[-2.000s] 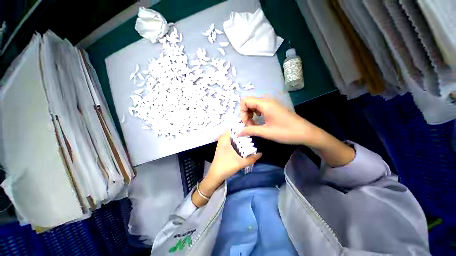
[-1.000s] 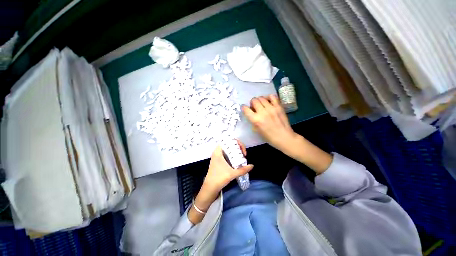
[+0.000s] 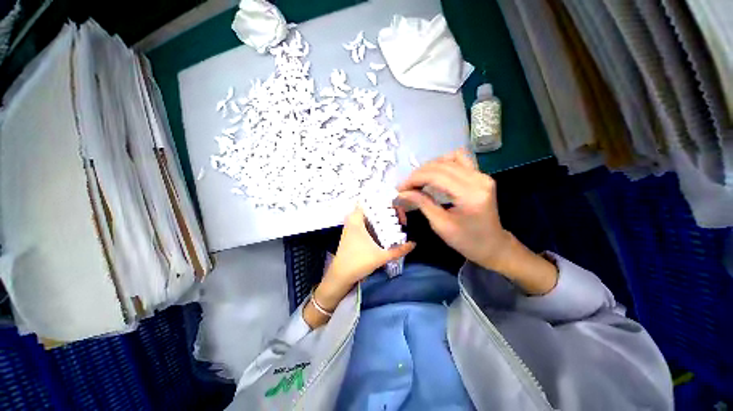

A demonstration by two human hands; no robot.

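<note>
My left hand (image 3: pixel 354 247) grips a narrow white stack of parts (image 3: pixel 383 223) with a toothed face, at the board's near edge above my lap. My right hand (image 3: pixel 462 205) is at the stack's upper right side, thumb and fingertips close together; whether a small piece is between them cannot be seen. Many small white leaf-shaped pieces (image 3: pixel 301 144) lie in a loose pile on the pale board (image 3: pixel 233 233), just beyond my hands. A small bottle (image 3: pixel 485 120) with a speckled pale label stands upright right of the board.
Two crumpled white wads lie at the board's far side, a smaller one (image 3: pixel 260 26) and a larger one (image 3: pixel 422 52). Thick layered sheets (image 3: pixel 60 185) stand at left, more sheet stacks (image 3: pixel 611 80) at right. A white sheet or bag (image 3: pixel 245 309) hangs below left. Blue crates (image 3: pixel 48 369) flank me.
Since a second ago my right hand has come from over the board's right part back to the stack's upper end. The left hand keeps its hold. The camera view has shifted.
</note>
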